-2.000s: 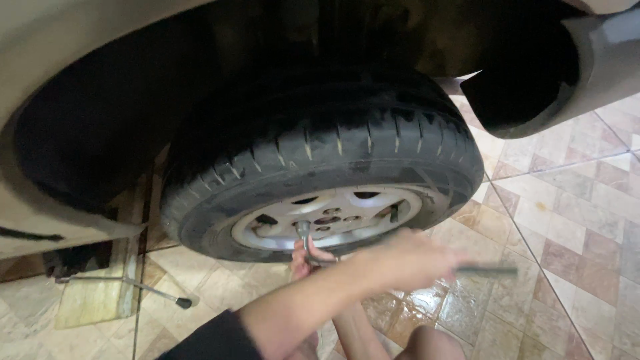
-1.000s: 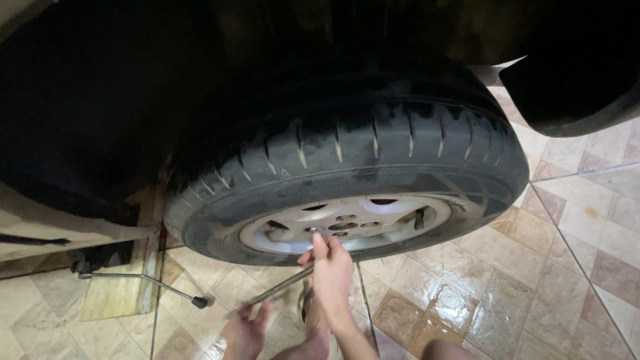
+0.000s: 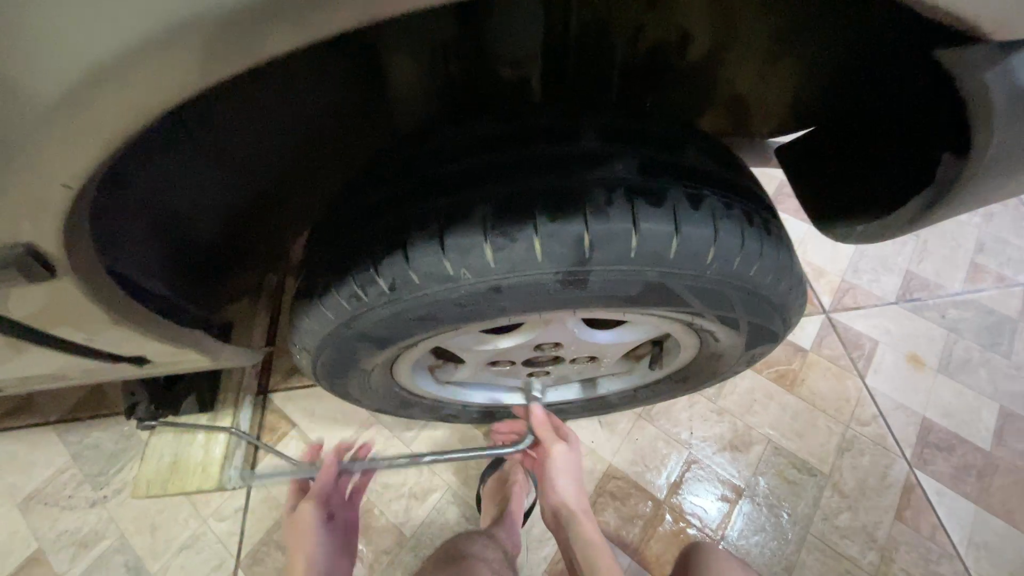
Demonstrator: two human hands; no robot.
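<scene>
An L-shaped metal lug wrench lies across the view below a car wheel. My right hand grips its bent end near the socket, which is close to the lowest lug position on the silver wheel rim; whether it sits on a nut, I cannot tell. My left hand, slightly blurred, is at the long handle with its fingers spread across it; how firmly it holds is unclear. The black tire surrounds the rim, its upper part in the dark wheel arch.
A jack stands under the car's sill at the left, on a wooden board, with a crank rod running toward my left hand. The car's body panel overhangs the tire. Tiled floor and my sandaled foot are below.
The wrench handle has swung from the right, two seconds ago, to the left. My left hand is now higher and further left than a second ago, while my right hand stays by the rim.
</scene>
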